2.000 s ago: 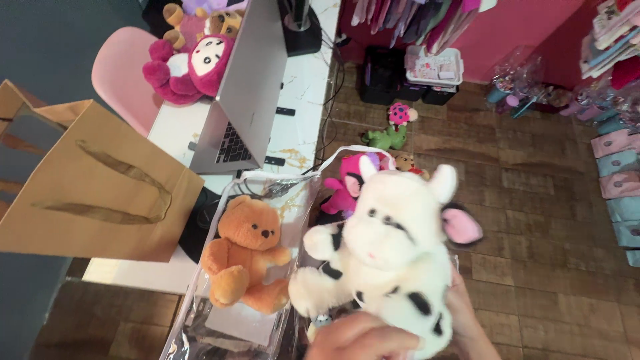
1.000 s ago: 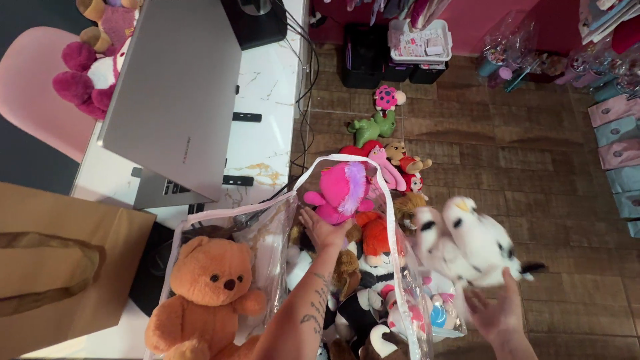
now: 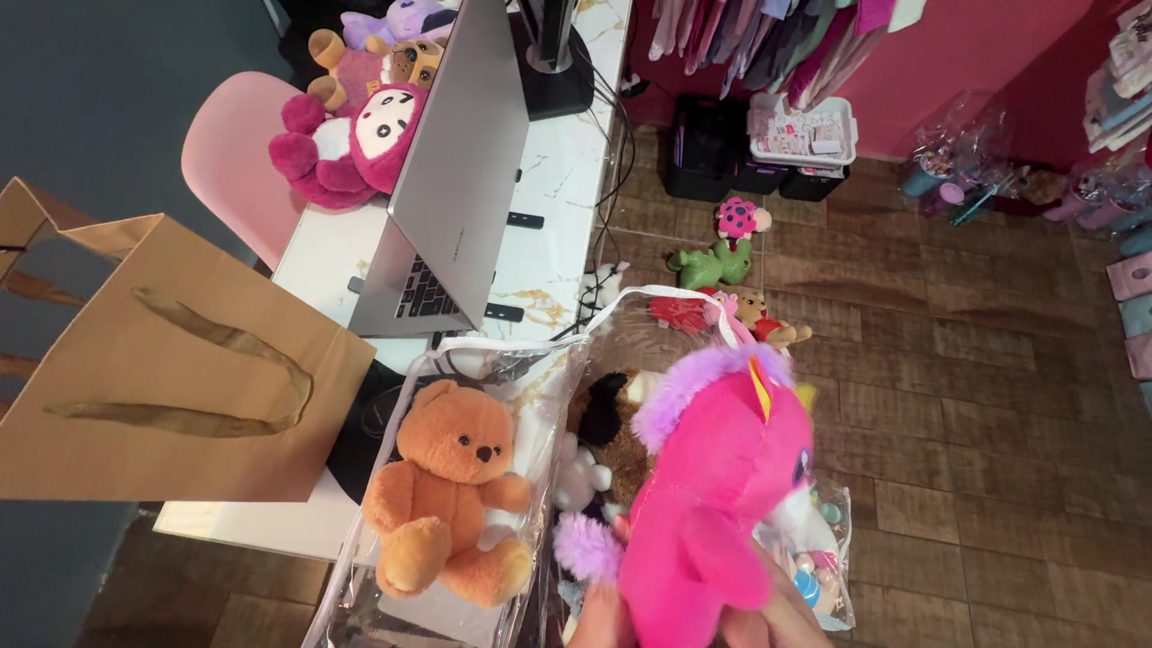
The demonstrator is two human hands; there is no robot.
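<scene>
A bright pink plush unicorn (image 3: 702,504) with lilac mane and tail is gripped low on its body by both hands. My left hand (image 3: 601,619) is on its left side and my right hand (image 3: 781,598) on its right; the toy hides most of the fingers. Beneath it, a clear plastic bag with white edging (image 3: 630,301) holds several plush toys, among them a brown furry one (image 3: 621,468) and a small white one (image 3: 579,472), partly hidden. Beside them, an orange teddy bear (image 3: 459,495) lies on the clear plastic at the left.
A laptop (image 3: 468,162) and a kraft paper gift bag (image 3: 189,360) stand on the white marbled table (image 3: 562,180). A magenta plush (image 3: 360,148) sits behind the laptop. On the wooden floor lie a green plush (image 3: 711,264) and a pink spotted one (image 3: 740,219), near black bins and a white basket (image 3: 803,130).
The black-and-white cow plush and the white plush seen earlier at my right hand are no longer held. The pink unicorn, earlier lying in the bag under my left hand, is now raised between both hands.
</scene>
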